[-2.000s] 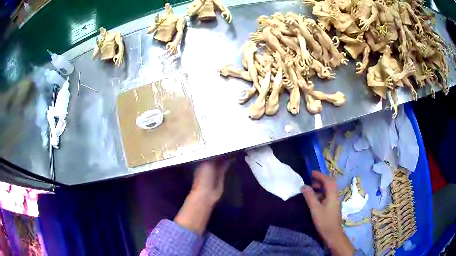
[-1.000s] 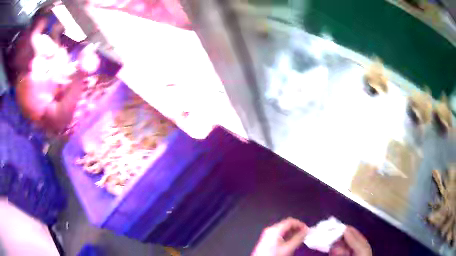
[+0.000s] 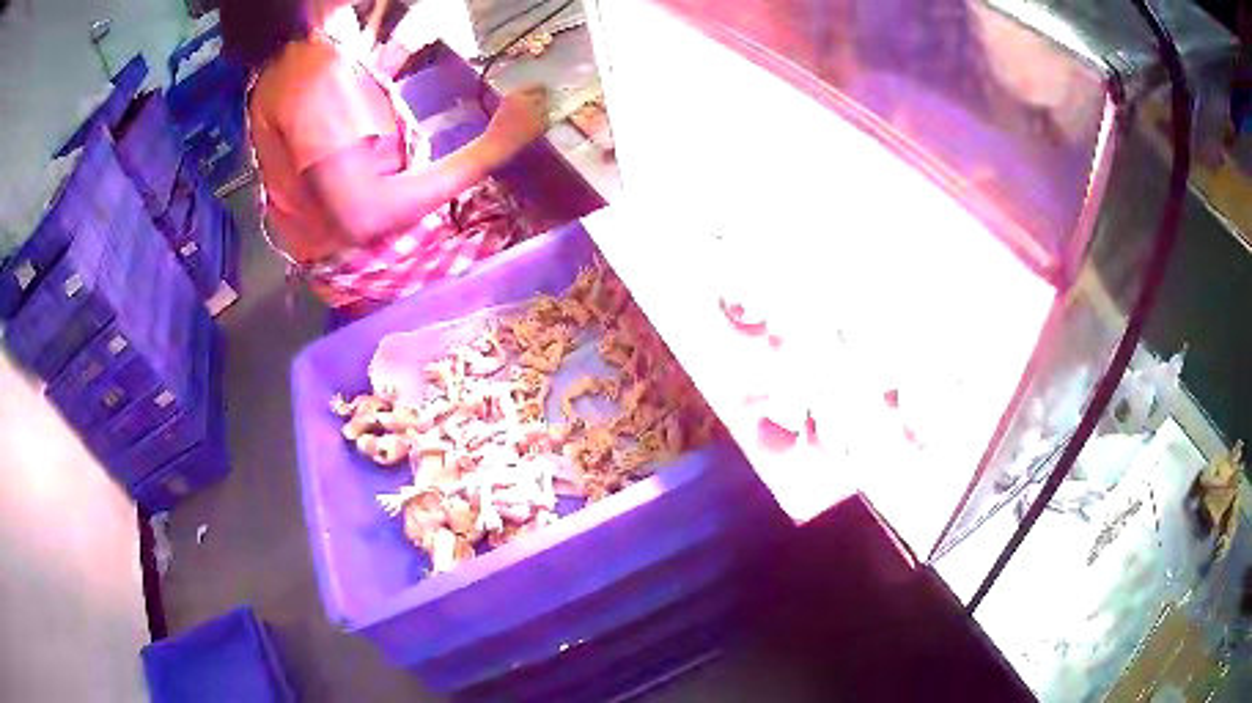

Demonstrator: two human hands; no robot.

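Note:
Neither of my hands is in the picture. Nearest in front of me is a large crate (image 3: 319,508), blue but purple under the lamp. It holds many tan figure parts (image 3: 474,446), several with arms and open-fingered hands, heaped on a whitish liner. To its right is the lit tunnel tray (image 3: 728,247), glaring white-pink under slanted glass. A few pinkish shapes lie on it, too washed out to name.
Another person (image 3: 343,151) sits at the line beyond the crate. Stacked blue crates (image 3: 117,316) stand at left, and a blue crate (image 3: 220,666) is on the floor. The metal bench (image 3: 1085,591) with cardboard (image 3: 1174,659) and a tan torso (image 3: 1219,488) is at lower right.
The view has swung left from the bench to the crate, the lit tray and the other person. My hands, earlier handling a white glove-like piece, have left the picture.

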